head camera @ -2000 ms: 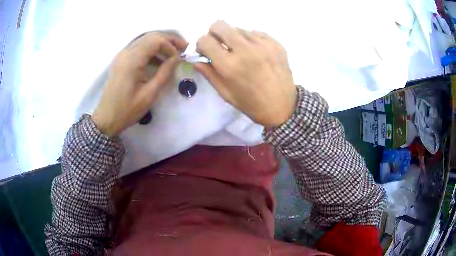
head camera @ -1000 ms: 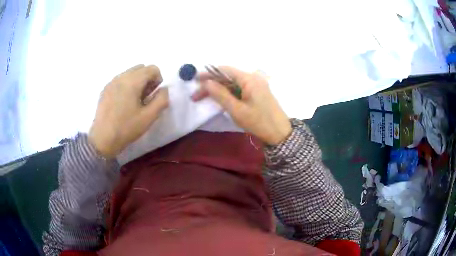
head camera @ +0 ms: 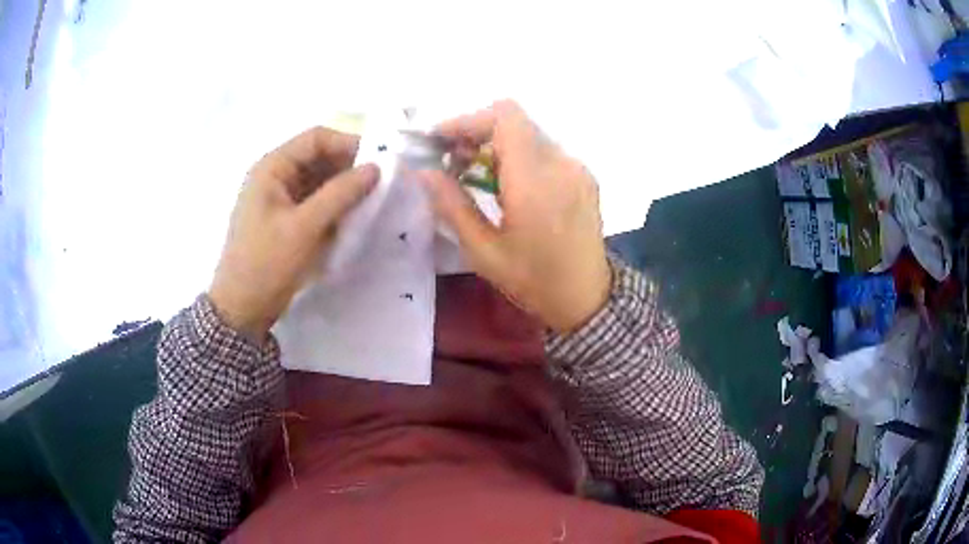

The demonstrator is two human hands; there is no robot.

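Observation:
The white garment hangs over the table's front edge onto the maroon apron. Several tiny dark stitch marks show on its strip; no whole button shows. My left hand pinches the cloth's left side between thumb and fingers. My right hand holds the thread snips, green at the grip, with the blades blurred at the cloth near the upper stitch marks. Whether the blades are open or closed cannot be told. The right fingertips are blurred, so their contact with the cloth is unclear.
Overexposed white cloth covers much of the tabletop. Green floor shows beyond its front edge. At the right are cartons, a blue package, a white plastic bag and scraps. Thread bits lie on the apron.
The dark buttons have gone from view; the cloth now shows its side with tiny stitch marks, and its strip hangs lower over the apron. The snips have moved close to the cloth.

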